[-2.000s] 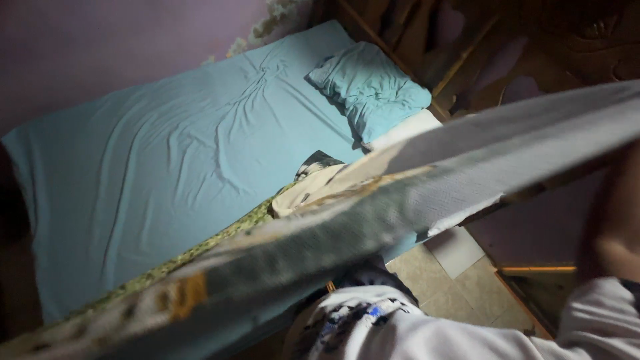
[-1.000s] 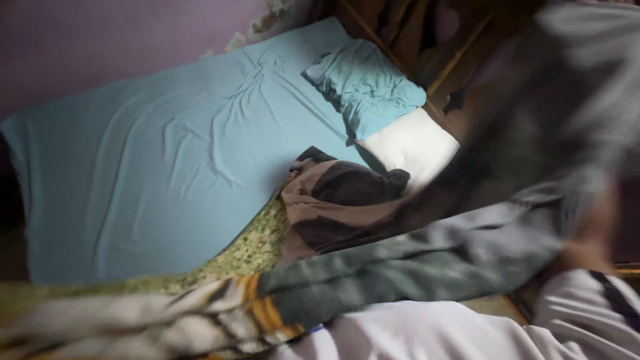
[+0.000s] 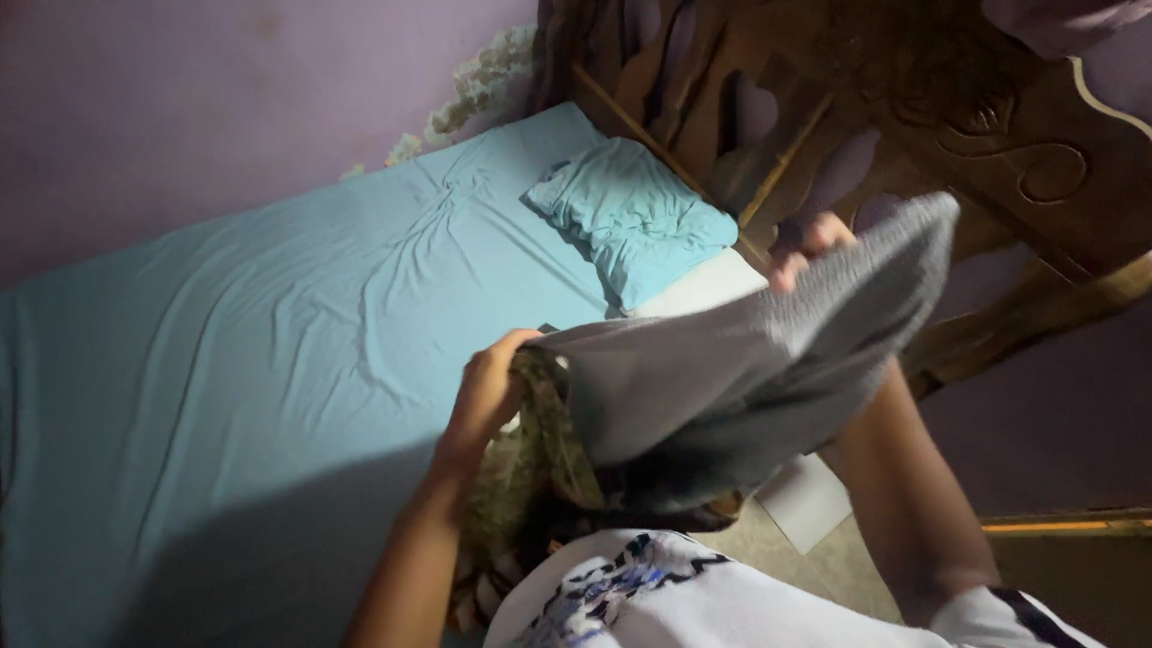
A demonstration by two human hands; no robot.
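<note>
A grey and patterned blanket (image 3: 693, 378) is stretched between my two hands above the near side of the bed. My left hand (image 3: 493, 382) grips its bunched edge, where a green floral part (image 3: 540, 432) hangs down. Farther right and higher, my right hand (image 3: 810, 247) holds the grey edge, with the forearm partly behind the cloth. The lower folds hang dark in front of my body. Beyond the blanket lies a bed with a wrinkled light-blue sheet (image 3: 297, 297). A crumpled light-blue pillow (image 3: 639, 216) rests at its head end, on a white surface (image 3: 702, 286).
A carved dark wooden headboard (image 3: 954, 135) stands at the upper right. Behind the bed is a purple wall (image 3: 225, 99) with peeling paint. A pale flat sheet or tile (image 3: 805, 504) lies on the floor between the blanket and my right forearm.
The blanket, spread across the lower view before, is now gathered in a shorter span between my hands. My left hand has come into view gripping it. The dark brown cloth near the pillow no longer shows.
</note>
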